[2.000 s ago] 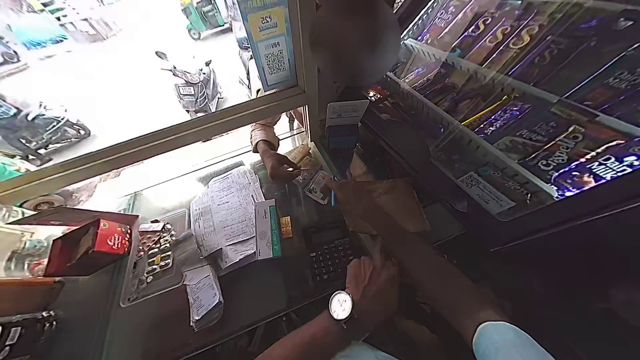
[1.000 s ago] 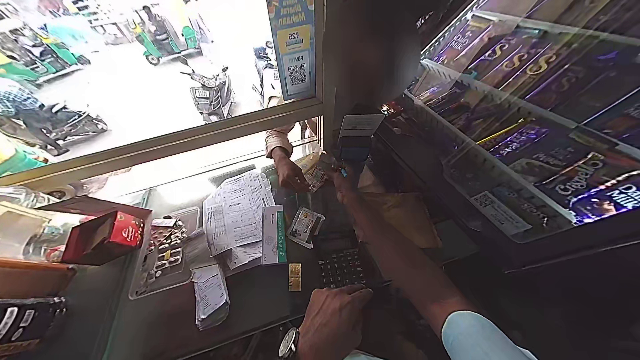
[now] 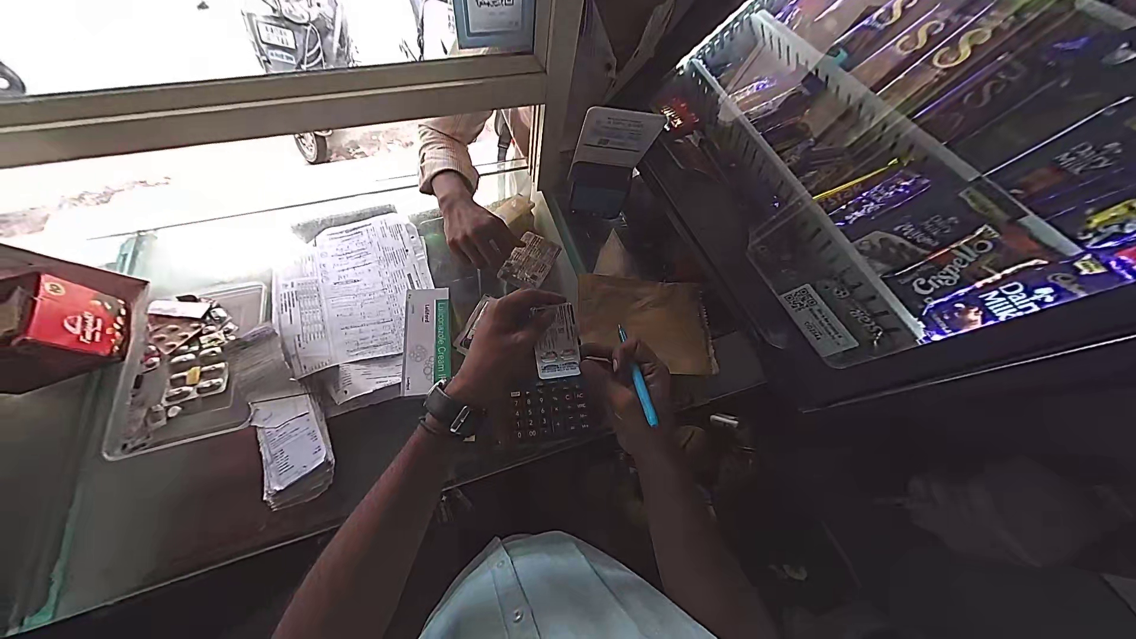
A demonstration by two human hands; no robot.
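My left hand [image 3: 501, 348] holds a blister pack [image 3: 558, 342] by its upper left side, above the black calculator [image 3: 548, 410]. At the pack's lower right is my right hand [image 3: 628, 390], its fingers shut on a blue pen [image 3: 638, 383]; whether they also touch the pack I cannot tell. Beyond my left hand, another person's hand [image 3: 479, 232] reaches through the window opening, close to a second blister pack [image 3: 531, 259]. One more pack [image 3: 472, 327] lies partly hidden behind my left hand. A brown paper envelope [image 3: 652, 319] lies to the right.
On the left are a cream carton [image 3: 427, 342], printed papers [image 3: 351, 293], a stack of slips [image 3: 293, 448], a clear tray of blister strips [image 3: 133, 439] and a red box [image 3: 82, 318]. A card stand [image 3: 612, 151] and a case of chocolate bars [image 3: 825, 306] stand on the right.
My left hand has moved up from beside the calculator to a blister pack. My right hand has drawn back from near the other person's hand. The view has shifted.
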